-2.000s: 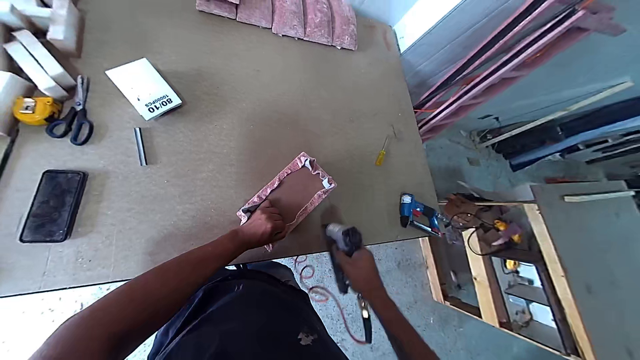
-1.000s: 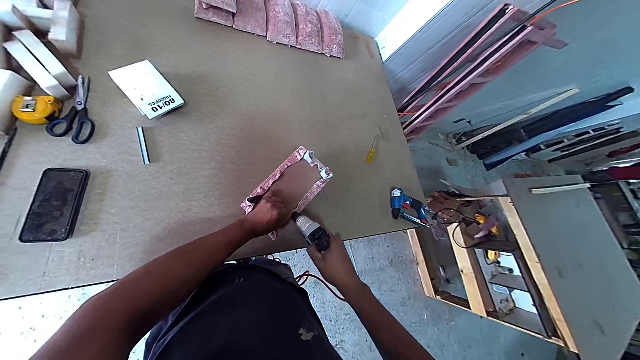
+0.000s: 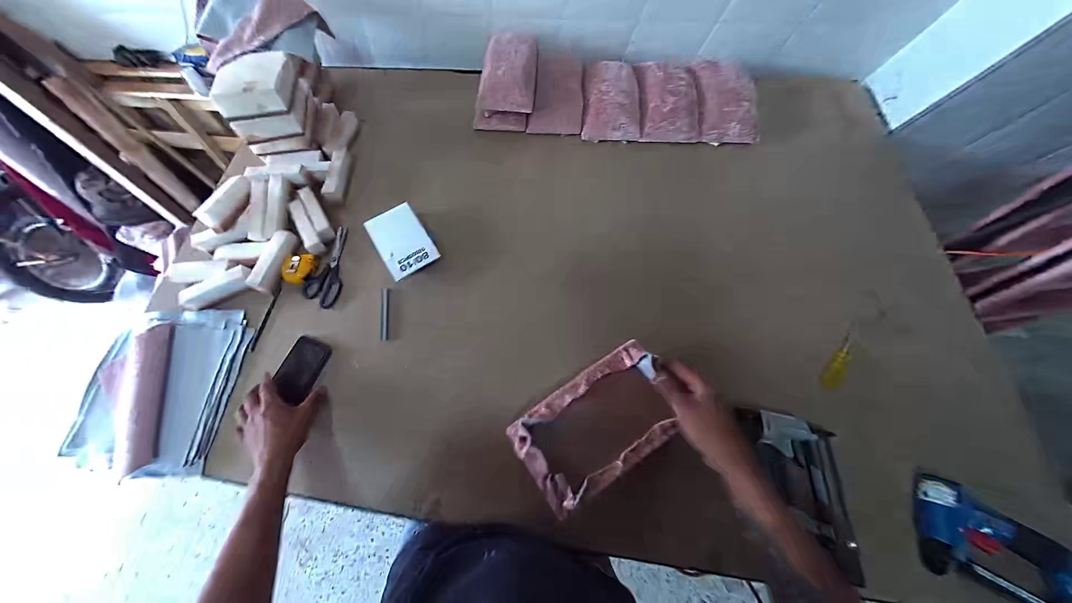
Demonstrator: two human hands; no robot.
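A rectangular frame wrapped in pink fabric [image 3: 563, 395] lies tilted on the brown table near its front edge. My right hand [image 3: 691, 402] is at the frame's upper right corner, its fingers on or just over it; blur hides the exact grip. My left hand [image 3: 279, 419] has its fingers around the lower end of a black smartphone [image 3: 303, 368] at the table's left. A dark and silver staple gun [image 3: 800, 469] lies on the table partly behind my right forearm. A blue power tool [image 3: 976, 528] lies at the lower right.
Scissors [image 3: 328, 280], a yellow tape measure [image 3: 298, 268], a white box [image 3: 402, 241] and a staple strip [image 3: 385, 315] lie at the left, beside stacked foam-like blocks [image 3: 270, 197]. Pink padded pieces [image 3: 615, 100] line the back edge. A yellow-handled screwdriver [image 3: 836, 367] lies at the right.
My left hand has gone from the frame to the phone. My right hand has let go of the staple gun, which now lies on the table, and has moved to the frame. The view has swung left.
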